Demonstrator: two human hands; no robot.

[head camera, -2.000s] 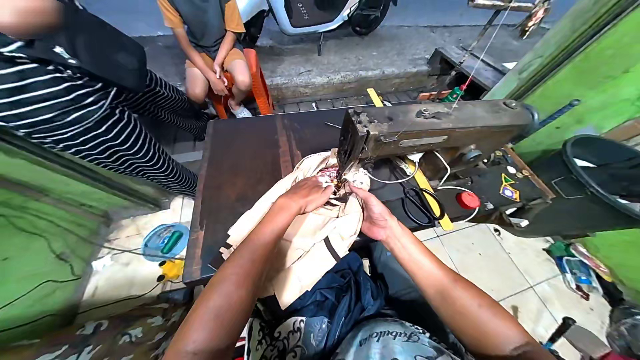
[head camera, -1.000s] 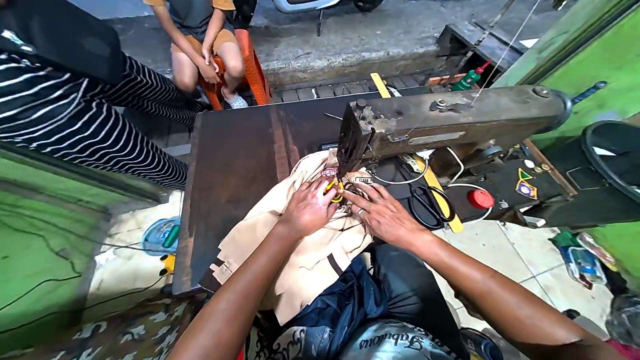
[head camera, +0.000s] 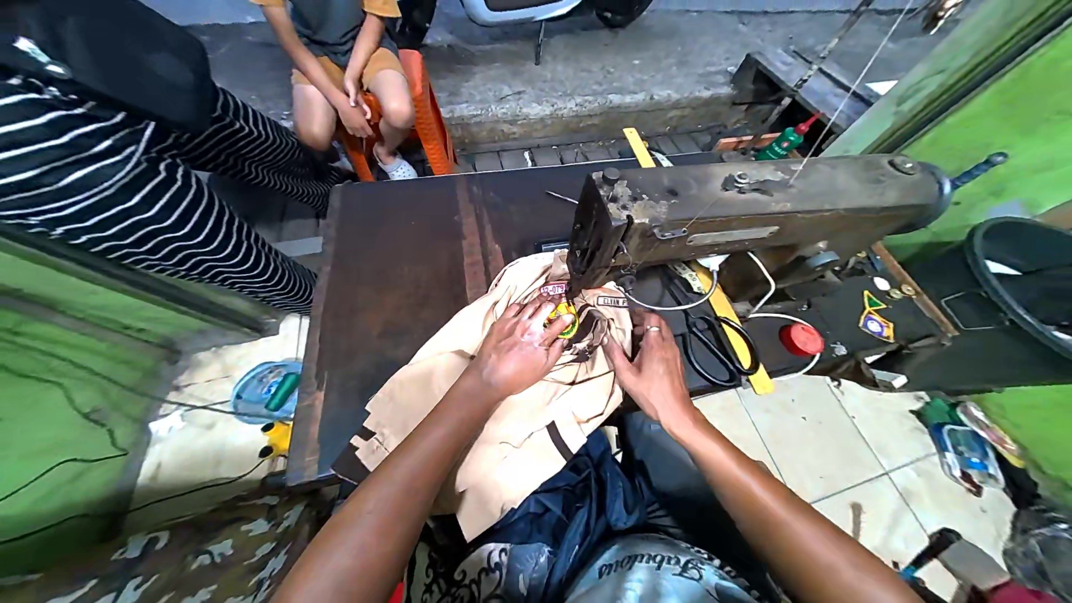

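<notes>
A light tan shirt (head camera: 494, 402) with dark trim lies bunched on the dark sewing table (head camera: 394, 243), partly under the needle end of an old sewing machine (head camera: 754, 205). Flat on the cloth, my left hand (head camera: 523, 347) presses beside a yellow and green embroidered patch (head camera: 564, 320) just below the machine's head. My right hand (head camera: 657, 368), with a ring on one finger, holds the shirt's gathered edge to the right of the patch. Small cloth strips bearing writing lie near the needle, which is itself hidden.
Black-handled scissors (head camera: 722, 350) and a yellow ruler (head camera: 745, 356) lie right of my right hand, near a red round container (head camera: 801, 339) and a loose patch (head camera: 876, 325). A person in striped trousers (head camera: 167, 193) stands left; another sits on an orange chair (head camera: 431, 117). A black bin (head camera: 988, 293) stands right.
My right hand has moved from over the patch area to the shirt's edge on the right. The left hand lies flatter, and more of the patch shows.
</notes>
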